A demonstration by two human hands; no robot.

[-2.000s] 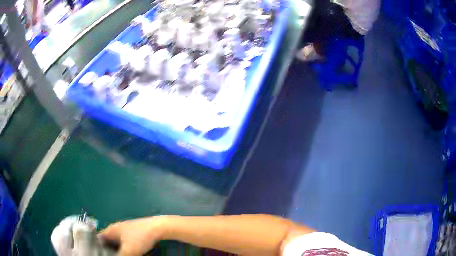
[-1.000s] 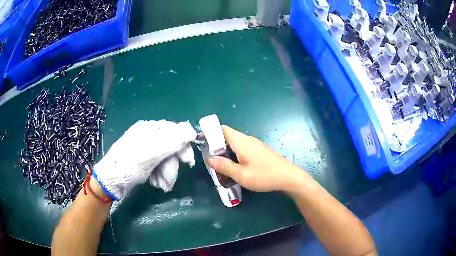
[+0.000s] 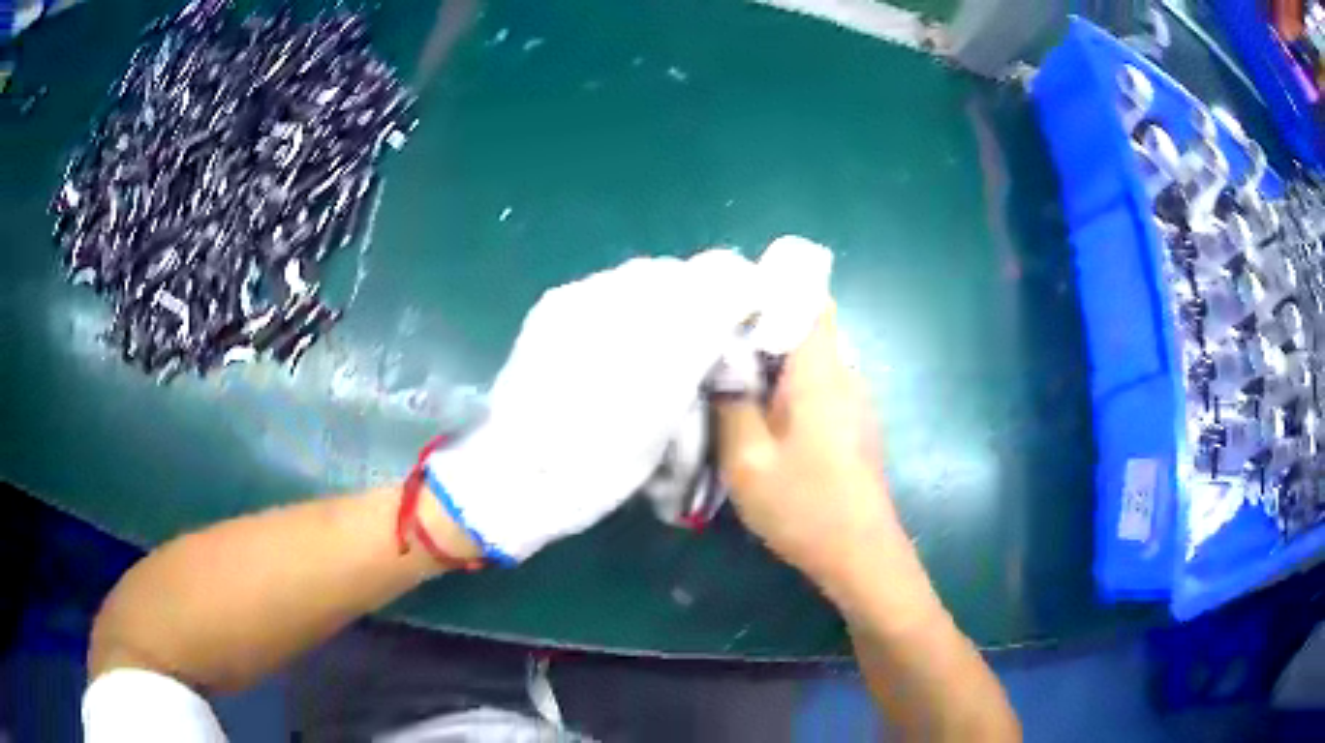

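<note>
A white curved unit [image 3: 796,285] is held between my hands above the green bench. Its rounded white end points up and away, and a small red spot shows at its lower end. My left hand [image 3: 610,392], in a white knitted glove with a blue cuff edge, closes around the unit's left side. My bare right hand [image 3: 807,450] grips its right side, with the thumb near the dark inner curve. The gloved fingers hide much of the unit, and I cannot tell if they also hold a small part. The hands are slightly blurred.
A wide pile of black-and-silver parts [image 3: 233,189] lies on the green bench [image 3: 581,145] at the left. A large blue tray [image 3: 1126,378] with rows of white and silver units stands at the right. A pale rail [image 3: 857,18] runs along the far side.
Since one second ago my gloved hand has moved right and closed onto the unit. Both hands now sit together around it. The view has shifted, so the pile and tray appear at different places.
</note>
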